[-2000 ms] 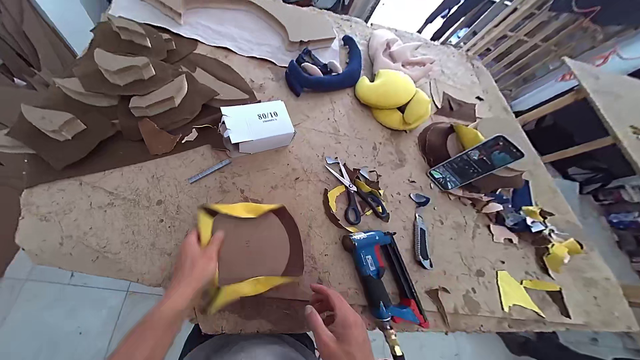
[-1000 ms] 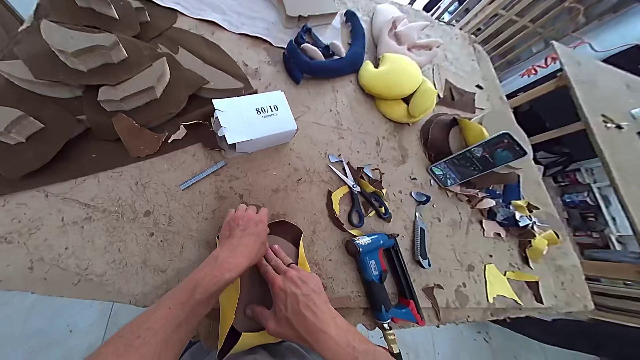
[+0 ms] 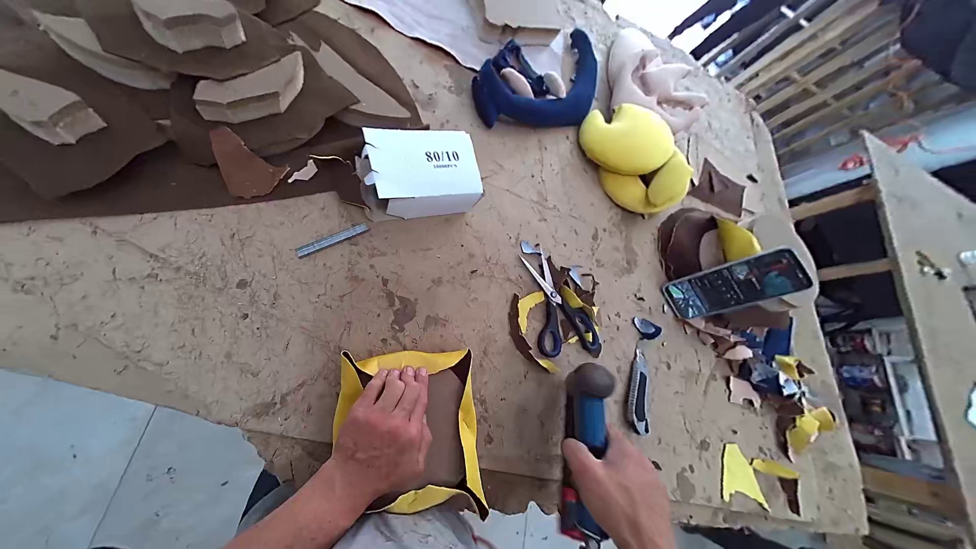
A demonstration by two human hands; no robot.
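Near the front edge of the worktable lies a brown panel (image 3: pixel 446 427) with yellow and dark-brown material folded over its edges. My left hand (image 3: pixel 389 427) presses flat on it, fingertips at the far yellow fold. To its right, my right hand (image 3: pixel 621 480) is around the blue handle of a pneumatic stapler (image 3: pixel 589 419), whose rounded end points away from me. Scissors (image 3: pixel 560 309) lie partly spread on yellow and brown scraps beyond the stapler. A utility knife (image 3: pixel 639 393) rests just right of the stapler.
A white cardboard box (image 3: pixel 431 171) and a strip of staples (image 3: pixel 332 240) lie farther back. Brown pieces with blocks (image 3: pixel 252 88) are heaped back left. Blue (image 3: pixel 534 99) and yellow padded pieces (image 3: pixel 637 156) sit at the back. A phone (image 3: pixel 740 282) lies at right among scraps.
My right hand has left the panel and taken hold of the stapler, which lay on the table earlier. My left hand stays on the panel, whose far edge now shows a yellow fold.
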